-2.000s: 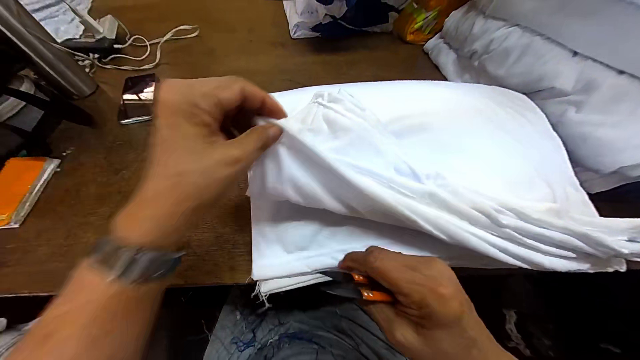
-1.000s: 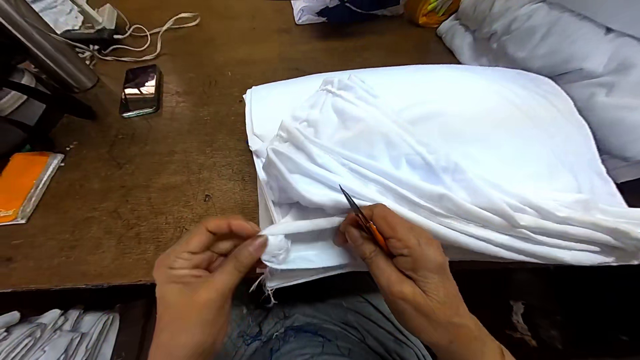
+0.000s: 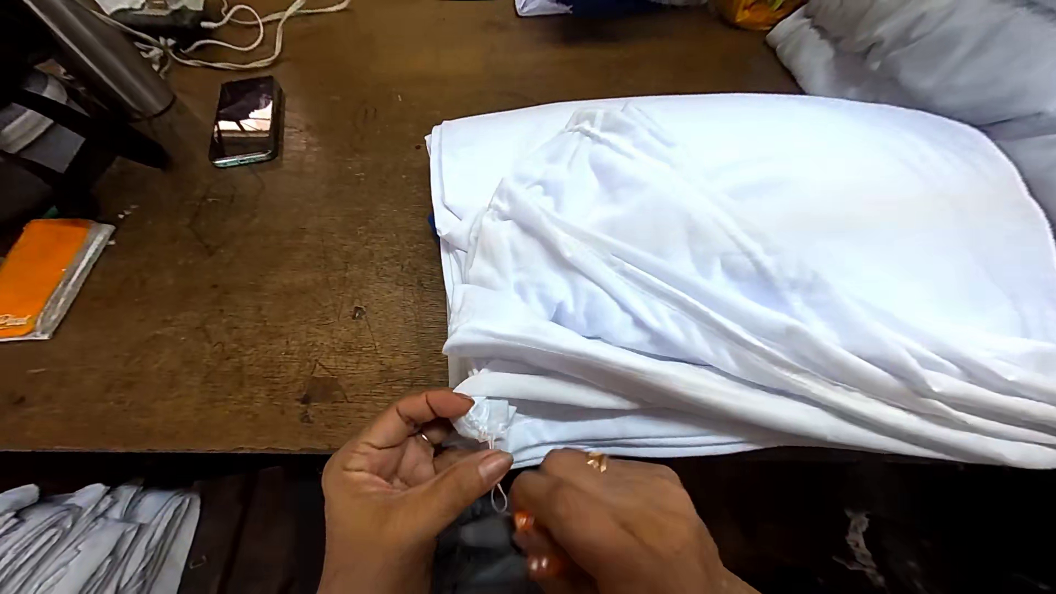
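White fabric (image 3: 742, 181) lies folded and layered on the wooden table (image 3: 346, 247), its gathered folds running toward the lower right. At its lower left corner, my left hand (image 3: 412, 487) pinches a small bunched end of the white cloth (image 3: 487, 419) between thumb and fingers. A loose thread loop (image 3: 498, 497) hangs just under that thumb. Close by on the right, below the table edge, my right hand (image 3: 619, 511) is closed around the orange handles of a small cutting tool (image 3: 536, 549); its blades are hidden.
A smartphone (image 3: 246, 121) lies at the upper left, near a metal cylinder (image 3: 107, 54) and white cords (image 3: 247, 33). An orange packet (image 3: 45, 276) is at the left edge. Stacked white cloth (image 3: 91, 536) sits lower left, and more white fabric (image 3: 932, 58) is piled upper right.
My left hand lifted a fabric layer two seconds ago and now pinches the bunched corner. My right hand has moved down and left, beside my left, and the blades that showed are hidden.
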